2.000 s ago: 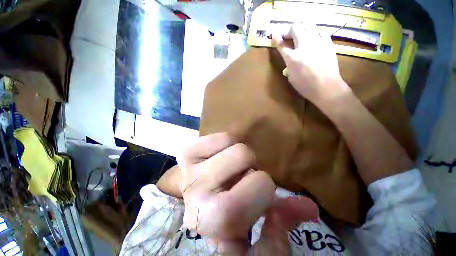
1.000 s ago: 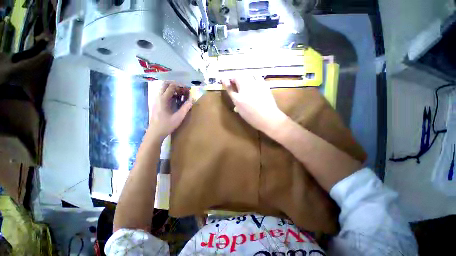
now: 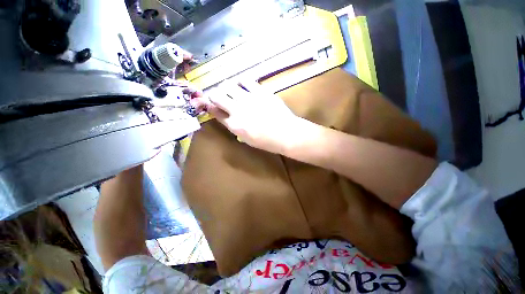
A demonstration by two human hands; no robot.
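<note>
The tan-brown panel (image 3: 247,195) lies from the yellow-edged template (image 3: 337,34) down over my lap, a seam line down its middle. My right hand (image 3: 253,112) is on the template's front edge, fingertips close together at the needle area (image 3: 193,106). A small yellowish end (image 3: 239,138) sticks out below its palm, like the awl's handle; its point is hidden. My left forearm passes under the machine head (image 3: 86,138). Only some fingertips, seemingly of my left hand (image 3: 185,60), show beyond the tension knob; the rest is hidden.
The ribbed tension knob (image 3: 168,57) stands close above my fingers. The grey machine head fills the left side. A shiny metal plate (image 3: 164,201) lies below it. A black cable (image 3: 506,119) and a dark blue two-pronged tool (image 3: 521,69) lie at the far right.
The view has tilted and come closer to the machine head, which now covers most of my left hand. My right fingertips are now at the needle area. The panel still hangs from the template.
</note>
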